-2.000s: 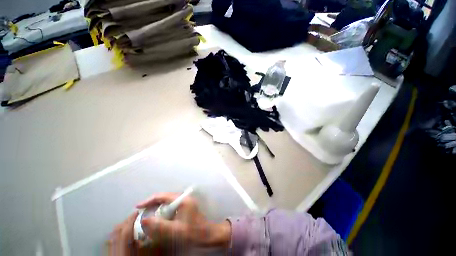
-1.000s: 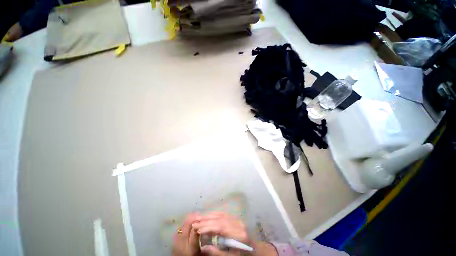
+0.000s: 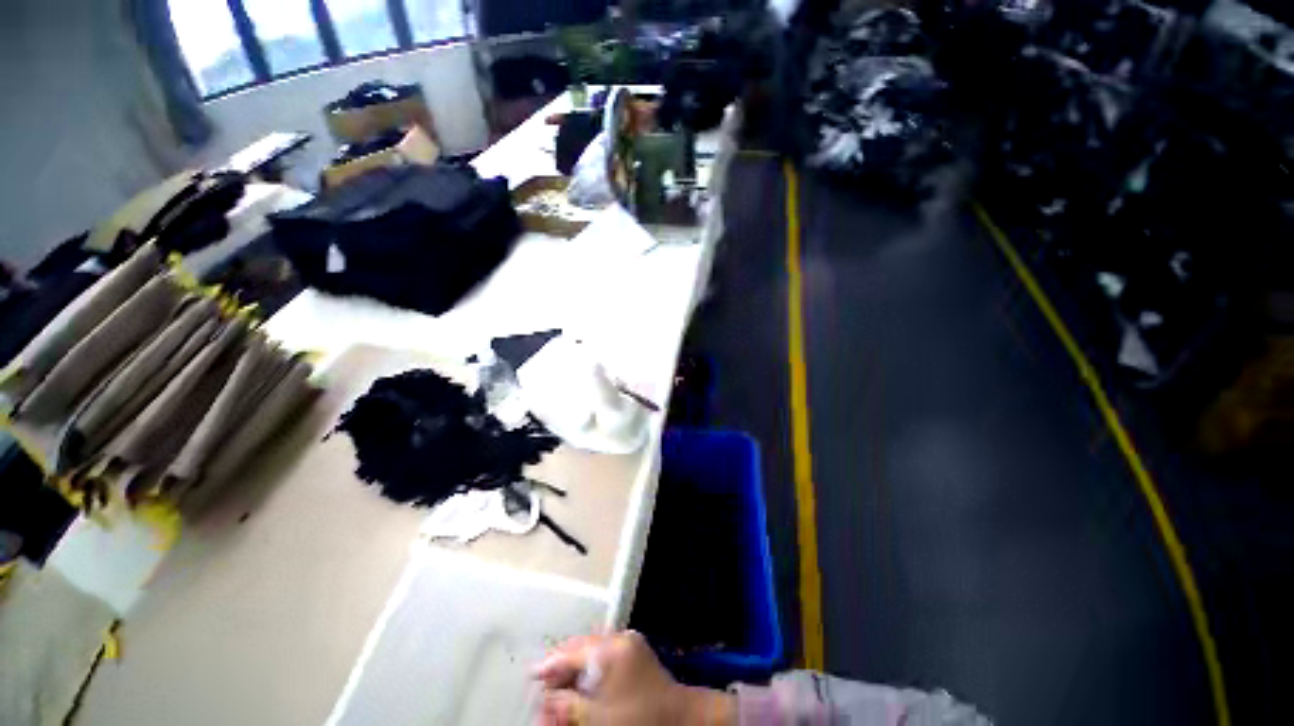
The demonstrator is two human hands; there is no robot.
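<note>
My right hand (image 3: 610, 684), in a pale pink sleeve, is at the bottom edge over the table's right side. Its fingers are curled closed around a small pale thing; only a bit shows, consistent with the nozzle bottle seen earlier, and the rest is hidden. My left hand cannot be made out. The grey-white gluing sheet (image 3: 447, 645) with its white tape border lies beside and behind the hand. A heap of black cut pieces (image 3: 433, 437) lies farther up the table, with white crumpled cloth (image 3: 476, 516) and a black strip (image 3: 562, 533) at its near side.
White containers (image 3: 589, 404) and a clear bottle (image 3: 497, 386) stand beyond the heap. Stacked brown pieces (image 3: 185, 390) are at left, a large black bundle (image 3: 397, 234) behind. A blue bin (image 3: 768, 553) stands on the floor against the table's right edge. Yellow lines (image 3: 802, 426) cross the grey floor.
The view has swung right and up, showing the aisle, blue bin and windows. The hand is now beside the table's right edge; the bottle's long tip no longer shows clearly.
</note>
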